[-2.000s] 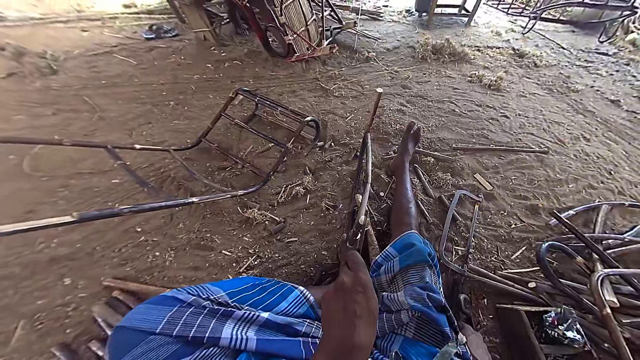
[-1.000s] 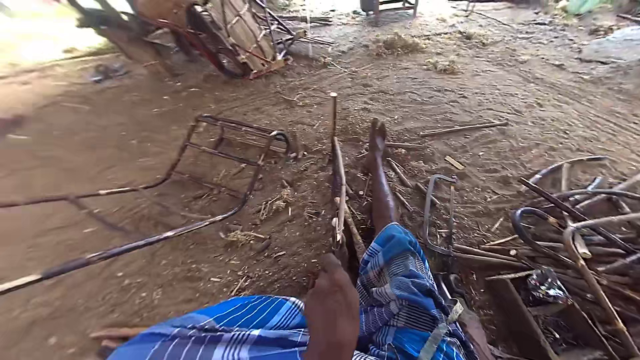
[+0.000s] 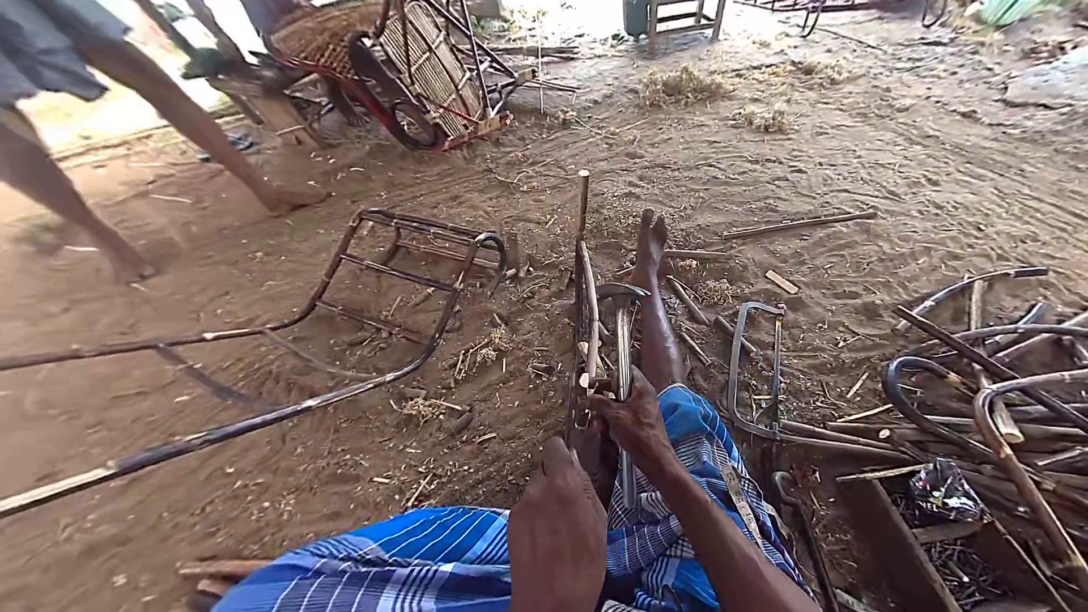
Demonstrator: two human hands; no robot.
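My right hand (image 3: 633,416) is closed round a metal claw hammer (image 3: 623,336), head up, between my legs. Its fingertips reach the lower part of a narrow frame of dark canes (image 3: 580,323), where a paler cane piece (image 3: 590,297) lies along it. Just nearer to me, my left hand (image 3: 557,518) is closed at the near end of this frame; its fingers and what they grip are mostly hidden behind the back of the hand. A hacksaw (image 3: 738,374) lies on the ground to the right of my leg.
A bent cane frame (image 3: 425,276) stands at the left. Bent canes (image 3: 943,365) are heaped at the right, beside a wooden box (image 3: 901,544) with nails and a crumpled plastic bag (image 3: 943,491). A person's bare legs (image 3: 178,119) are at the upper left; a woven seat with wheels (image 3: 433,76) lies behind.
The hammer is now in my right hand, between my legs; neither earlier frame shows it plainly. Another person's legs have come into view at the upper left.
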